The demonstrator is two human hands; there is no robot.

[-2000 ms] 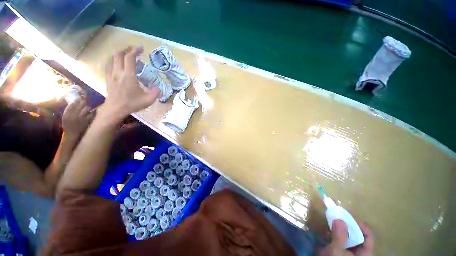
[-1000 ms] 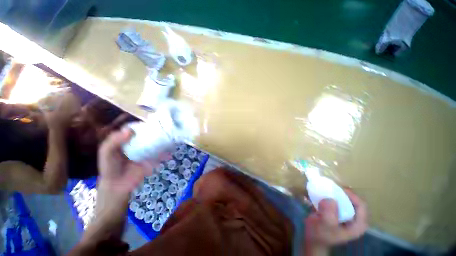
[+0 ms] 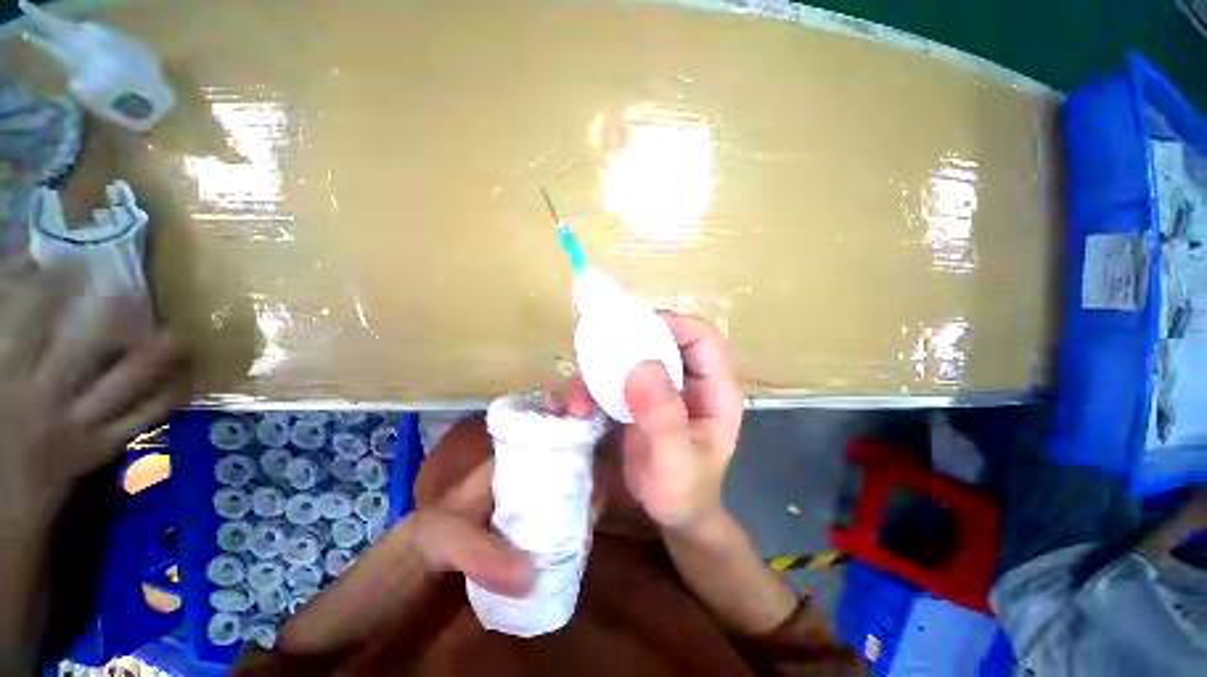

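Observation:
My left hand (image 3: 479, 549) holds a pale grey-white gathered fabric tube (image 3: 540, 509) upright over my lap, its ruffled ring end at the top. My right hand (image 3: 688, 430) holds a white glue bottle (image 3: 625, 341) just above and right of the tube. Its green-blue hub and thin metal needle point up and away, clear of the tube. My right fingertips are close to the ruffled end; whether they touch it I cannot tell.
A second glue bottle (image 3: 117, 82) and a notched pale piece (image 3: 95, 238) lie at the table's left. Another person's blurred hand (image 3: 99, 364) is over that piece. A blue crate (image 3: 404, 463) holds round-ended pieces. A blue bin (image 3: 1109, 337), red stool (image 3: 973, 536) and another person's sleeve (image 3: 1099, 595) are at right.
The view has swung right. My left hand has brought the fabric tube over my lap, upright. The glue bottle has come close to it. Another person's hand has reached the pieces at left.

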